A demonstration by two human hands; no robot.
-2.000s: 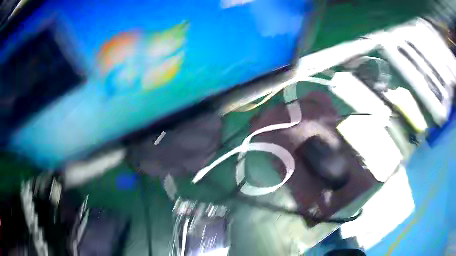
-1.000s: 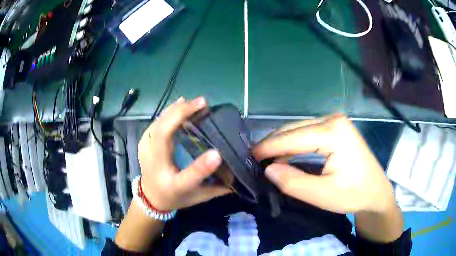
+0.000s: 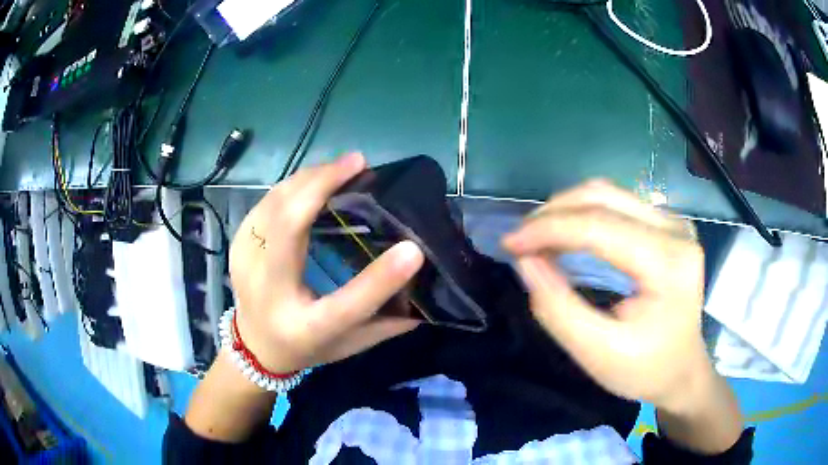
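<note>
A black display unit (image 3: 409,232) is held tilted over the lap, in front of the bench edge. Its glossy face with a thin yellow line is turned towards the left hand. My left hand (image 3: 318,263) grips it with the thumb on the glossy face and the fingers around the upper edge. My right hand (image 3: 608,281) is just right of the unit, apart from it and blurred, with thumb and forefinger close together. Whether anything small is between those fingertips cannot be told.
The green bench (image 3: 390,109) bears a black test box (image 3: 91,73) at left, black cables with plugs (image 3: 234,141), a black rod-like strip (image 3: 690,132), a white loop cable (image 3: 667,47) and a mouse (image 3: 767,86). White trays (image 3: 150,304) stand lower left, others (image 3: 772,295) lower right.
The monitor view of two seconds ago has given way to the lap and bench. Since one second ago, my right hand has moved off the unit to the right; my left hand still holds it.
</note>
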